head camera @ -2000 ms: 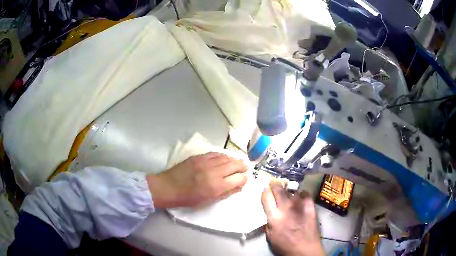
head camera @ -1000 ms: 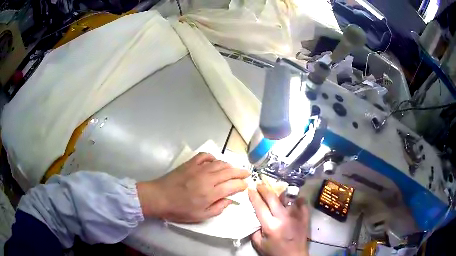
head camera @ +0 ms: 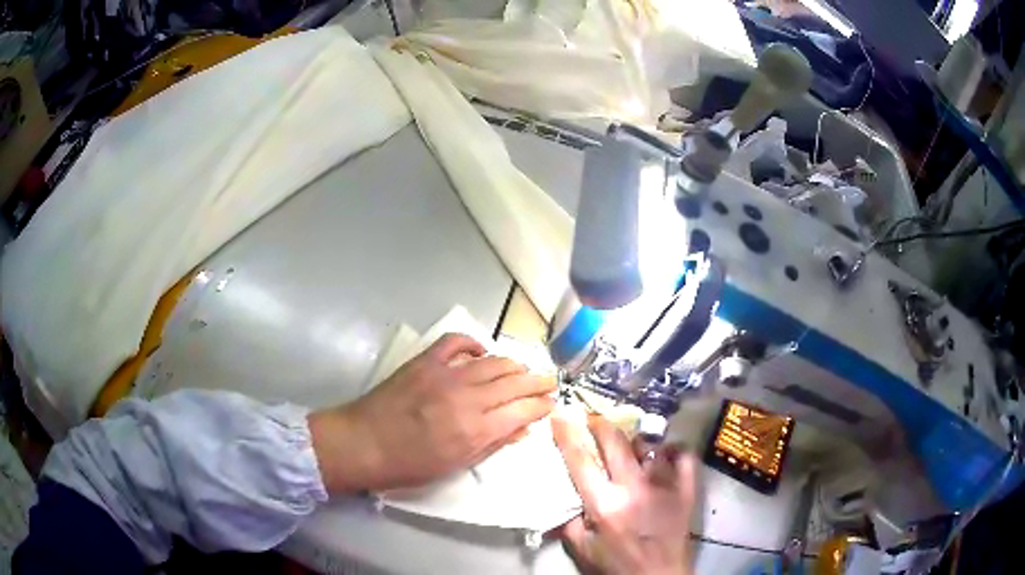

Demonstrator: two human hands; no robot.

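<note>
A small cream-white cut panel (head camera: 483, 494) lies flat on the table, its upper edge at the presser foot and needle (head camera: 579, 382). My left hand (head camera: 438, 416) rests on the panel, palm down, fingertips close to the left of the needle. My right hand (head camera: 629, 489) is at the front right of the needle, its fingers on the panel's right edge; it is partly blurred, and I cannot tell if it pinches the cloth. A long narrow cream strip (head camera: 495, 174) runs from the back of the table to behind the needle. The lamp glare washes out the cloth near the needle.
The machine head (head camera: 821, 292) with its blue band fills the right, with the lamp (head camera: 607, 219) above the needle. A display with an orange screen (head camera: 750, 444) is right of my right hand. Large cream cloth (head camera: 191, 180) covers the left; more cloth (head camera: 551, 67) is heaped behind.
My right hand has moved left, closer to my left hand, since the oldest frame. My left hand has shifted slightly left over the panel. The strip and large cloth look the same.
</note>
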